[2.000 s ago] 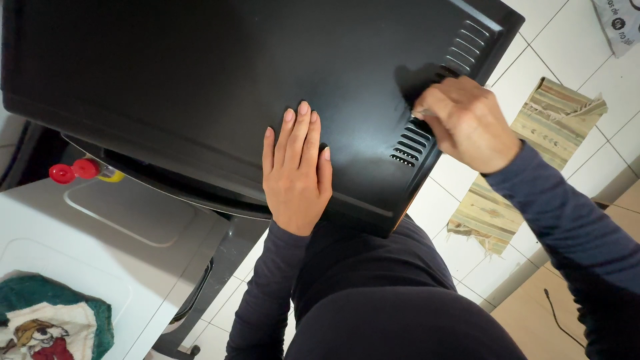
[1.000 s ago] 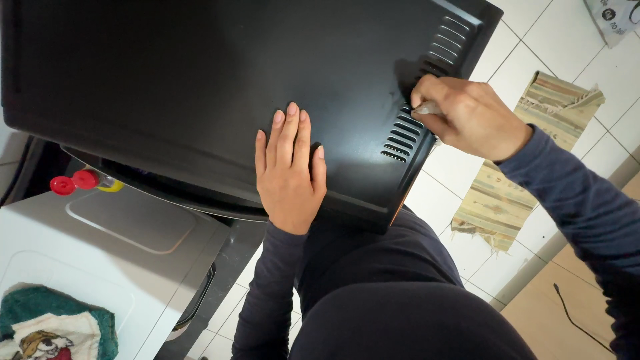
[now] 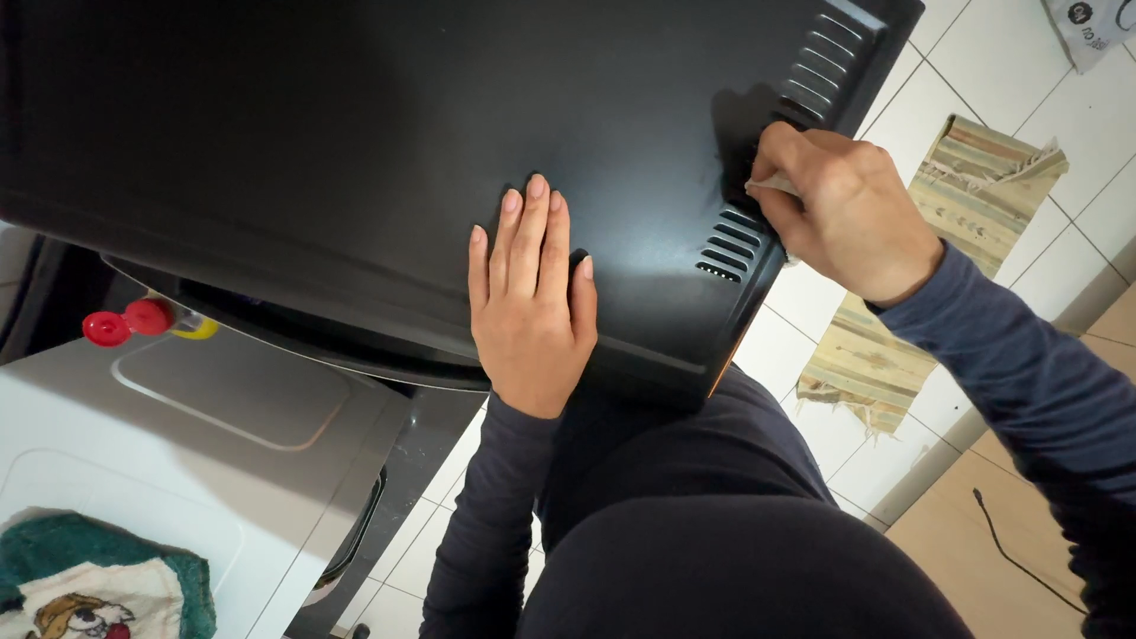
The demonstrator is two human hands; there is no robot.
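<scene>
A large black metal housing of an appliance fills the upper left and middle of the view, with two rows of vent slots near its right edge. My left hand lies flat on its top, palm down, fingers spread a little. My right hand is at the right edge over the vents, thumb and fingers pinching a small pale piece, perhaps cloth or paper; most of it is hidden in the fingers. The lower vent slots show just below that hand, the upper slots above it.
A white appliance top stands at the lower left, bearing a green and white cloth. A bottle with a red cap is beside the black housing. On the white tiled floor lies a striped woven rug. A dark cable rests on a tan surface.
My right hand stays at the vents with its pinch on the pale piece, its wrist and fingers turned slightly. My left hand remains flat on the housing. The view has shifted slightly.
</scene>
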